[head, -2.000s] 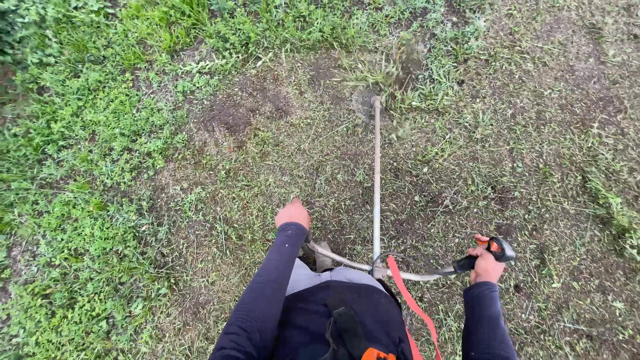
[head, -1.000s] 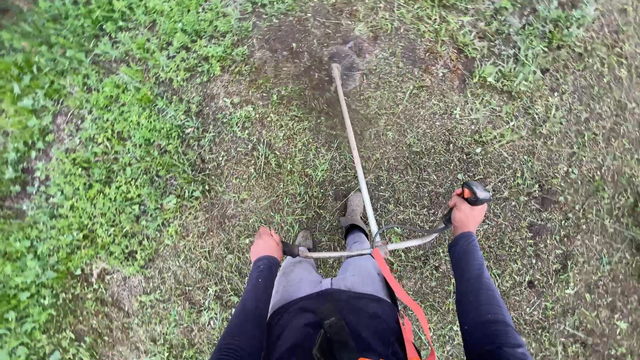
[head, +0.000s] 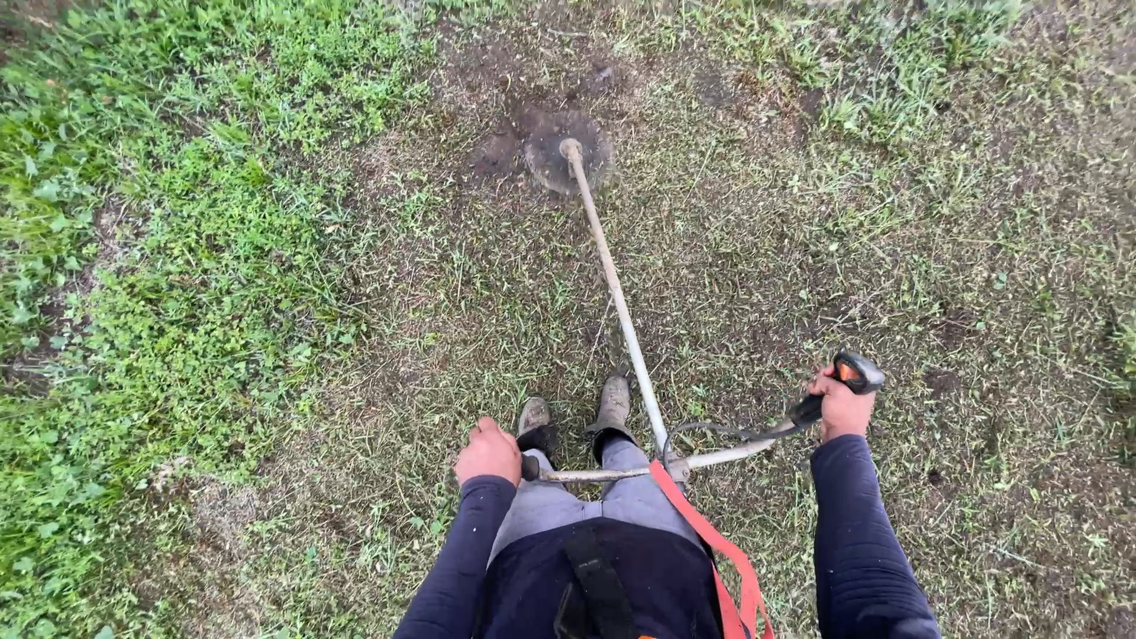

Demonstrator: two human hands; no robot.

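Note:
My left hand (head: 489, 453) is closed around the left end of the handlebar (head: 590, 476) of a brush cutter. My right hand (head: 844, 408) grips the black and orange throttle handle (head: 857, 373) at the bar's right end. From the bar a long pale shaft (head: 617, 288) runs forward and slightly left. At its far end the cutting head (head: 571, 149) is low over bare soil, inside a blurred round disc. A red-orange strap (head: 710, 534) hangs from the shaft by the handlebar's middle, and a thin dark cable runs toward the throttle handle.
Dense green weeds (head: 204, 266) cover the left side. Short cuttings (head: 799, 248) lie over the ground in the middle and right, with a taller tuft (head: 887, 98) at the upper right. My boots (head: 614, 404) stand just ahead of the handlebar.
Two seconds ago the cutting head was at a grassy tuft, with the shaft pointing nearly straight ahead. The head has swung left onto bare soil. Both boots have come into view.

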